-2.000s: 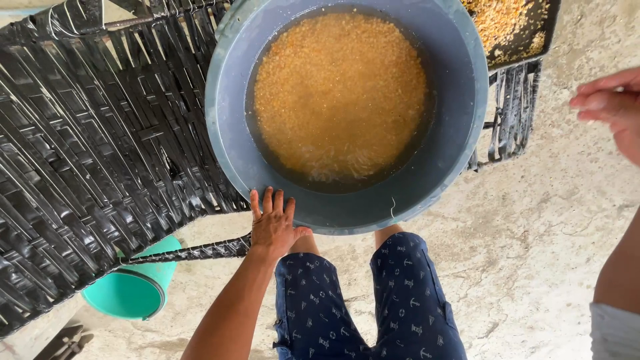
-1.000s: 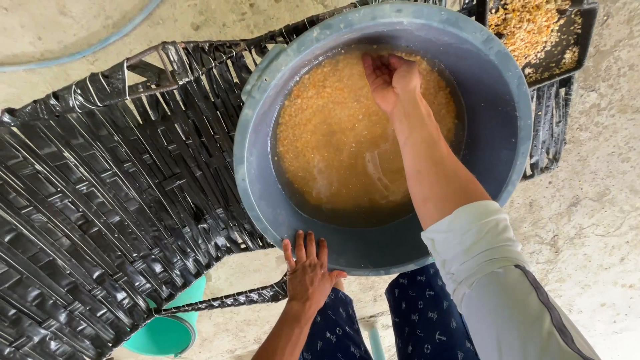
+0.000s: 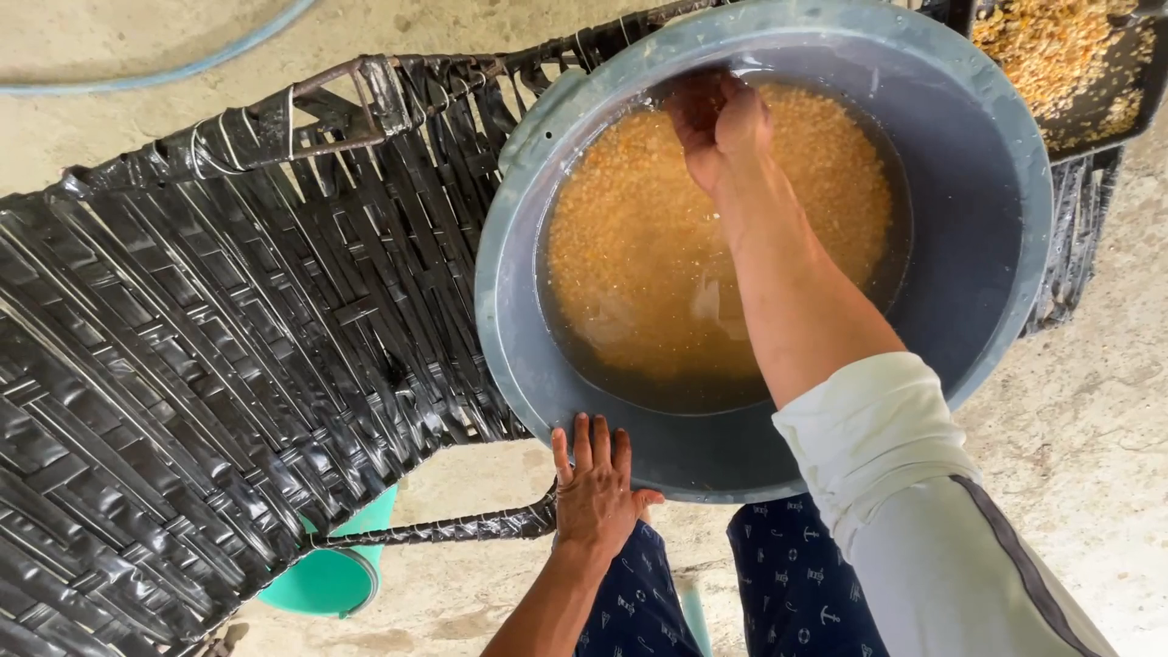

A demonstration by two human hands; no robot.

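Observation:
A large grey-blue plastic basin [image 3: 981,210] holds cloudy water over a bed of yellow-orange grain that looks like cracked corn [image 3: 630,246]. My right hand [image 3: 716,128] dips into the water near the basin's far side, with its fingers curled and partly under the surface; whether it holds any grain cannot be told. My left hand [image 3: 598,497] rests on the basin's near rim, fingers spread over the inner wall and the thumb along the edge.
The basin stands on a black woven-strap lounge chair [image 3: 301,319]. A black tray [image 3: 1095,141] of similar grain is at the top right. A green bucket [image 3: 328,584] sits below the chair's armrest. A pale blue hose [image 3: 210,62] lies on the concrete floor.
My right hand was off to the right of the basin two seconds ago and has moved into the water. Since one second ago it sits deeper at the far side. My left hand stays on the rim.

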